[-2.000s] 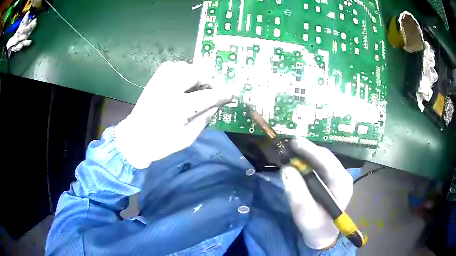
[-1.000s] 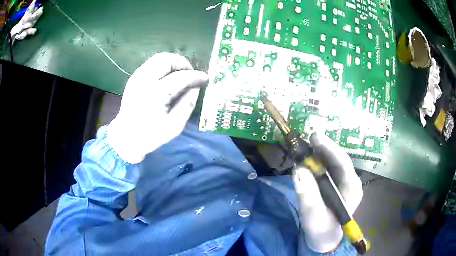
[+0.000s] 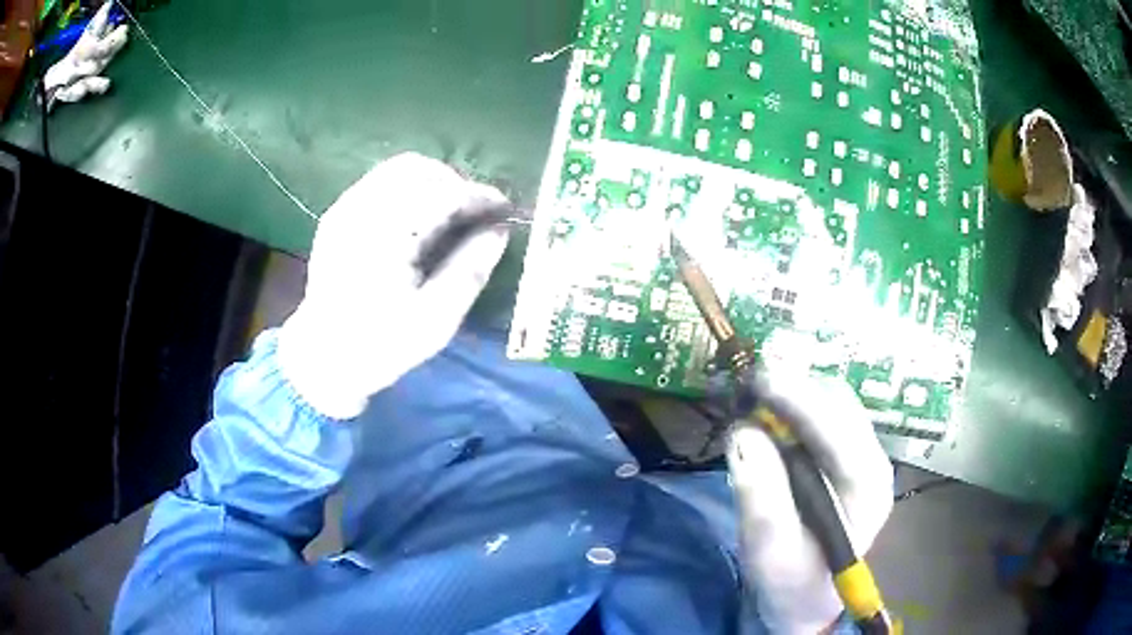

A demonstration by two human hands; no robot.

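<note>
A large green printed circuit board (image 3: 757,161) lies on the green mat, its near edge over the mat's front edge; glare washes out part of it. My right hand (image 3: 813,478), in a white glove, holds the soldering iron (image 3: 705,298) like a pen, its tip at the board's left-centre area. Whether the tip touches is unclear. My left hand (image 3: 397,279), white-gloved with dark fingertips, is left of the board and pinches solder wire (image 3: 255,155). A short end points from the fingertips to the board's left edge.
A yellow round holder (image 3: 1043,161) stands right of the board. Beside it a black tray holds a crumpled white cloth (image 3: 1070,270), a yellow-orange sponge (image 3: 1092,337) and a silvery clump (image 3: 1114,354). A white glove (image 3: 85,62) and coloured handles lie far left.
My left hand has drawn back left from over the board. The iron's tip has moved up the board, away from its near edge. The board and tray appear lower and further right in view.
</note>
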